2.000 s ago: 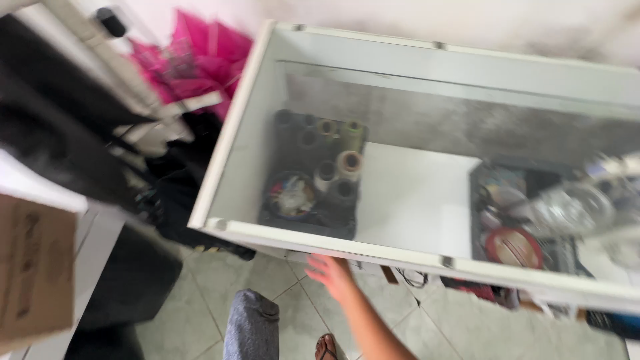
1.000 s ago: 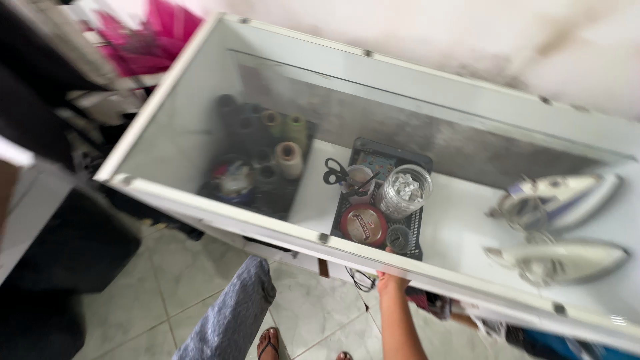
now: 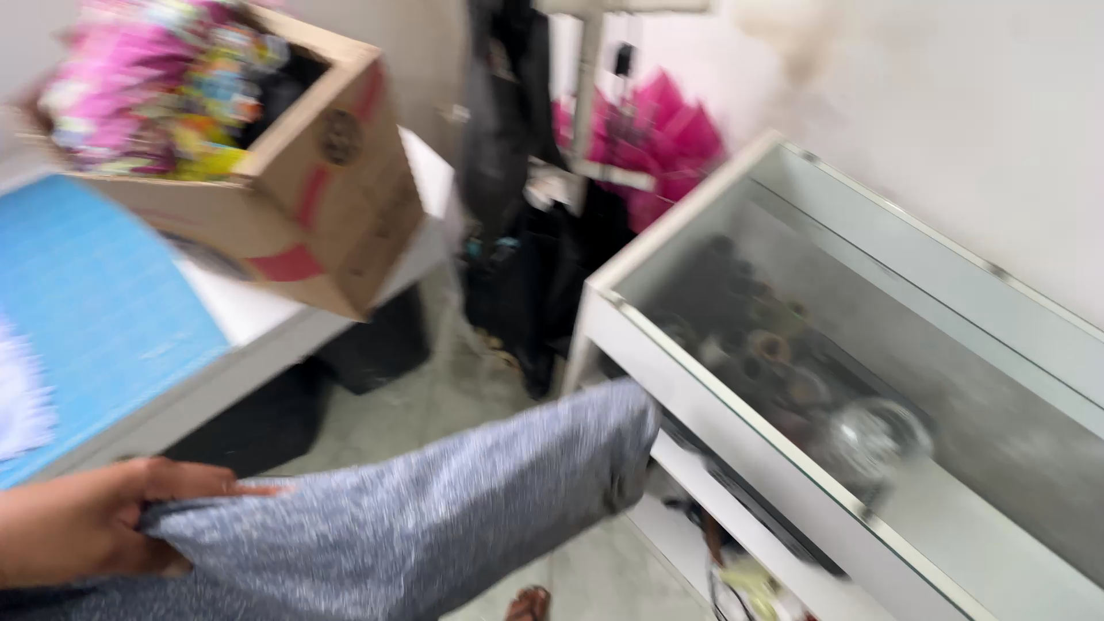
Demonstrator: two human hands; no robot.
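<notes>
At the lower left, my left hand (image 3: 129,517) grips the edge of a grey-blue cloth (image 3: 431,492), thumb and fingers closed on it. The cloth stretches right, toward the front corner of a glass-topped white cabinet (image 3: 716,379); whether they touch is unclear. My right hand is out of view. Through the glass, blurred thread spools (image 3: 768,345) and a clear jar (image 3: 875,435) are visible.
A white table (image 3: 259,310) on the left carries a blue mat (image 3: 95,319) and a cardboard box (image 3: 345,198) of colourful packages. Dark garments (image 3: 509,129) hang beyond, near pink material (image 3: 664,142). Black bins (image 3: 379,341) stand under the table. An open shelf (image 3: 673,517) lies below the cabinet top.
The view has swung left. My left hand has come into view holding the cloth, and the hand that was at the cabinet's front edge is out of view. Spools and jar now appear closer together.
</notes>
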